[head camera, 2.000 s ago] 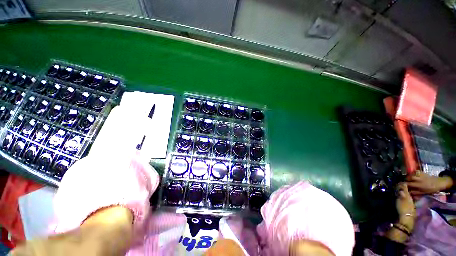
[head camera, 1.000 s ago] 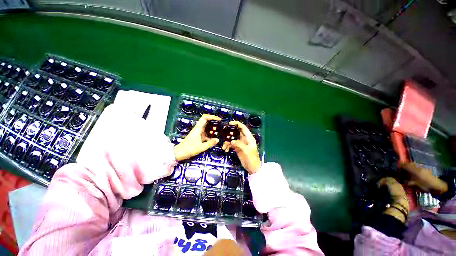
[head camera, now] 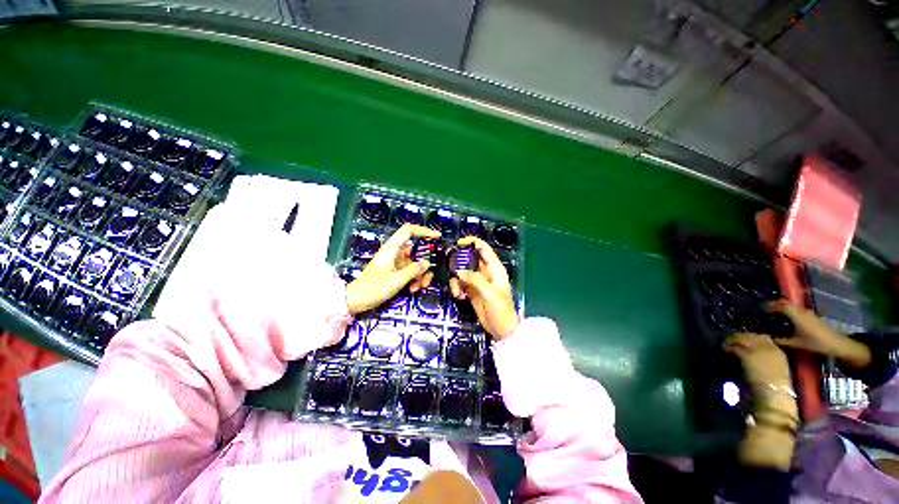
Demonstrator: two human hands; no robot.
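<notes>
A clear compartment tray [head camera: 419,427] with glossy black round parts lies directly in front of me. My left hand [head camera: 396,270] holds one black round part [head camera: 424,251] between thumb and fingers, above the tray's upper middle. My right hand [head camera: 484,284] holds a second black round part [head camera: 462,259] close beside it. Both parts face me; the left one shows red and green glints, the right one pale purplish stripes. The hands cover some of the cells below them.
Two side trays [head camera: 120,212] of similar parts lie at left. A white sheet [head camera: 317,212] with a dark pen [head camera: 292,218] lies between trays. At right are a black tray [head camera: 725,281], a red-orange panel [head camera: 820,212] and another person's hands [head camera: 764,356].
Both hands came in over the tray, each with a black part. Since one second ago, the parts' reflections changed from orange dots to stripes and coloured glints. The neighbour's hands moved over the black tray.
</notes>
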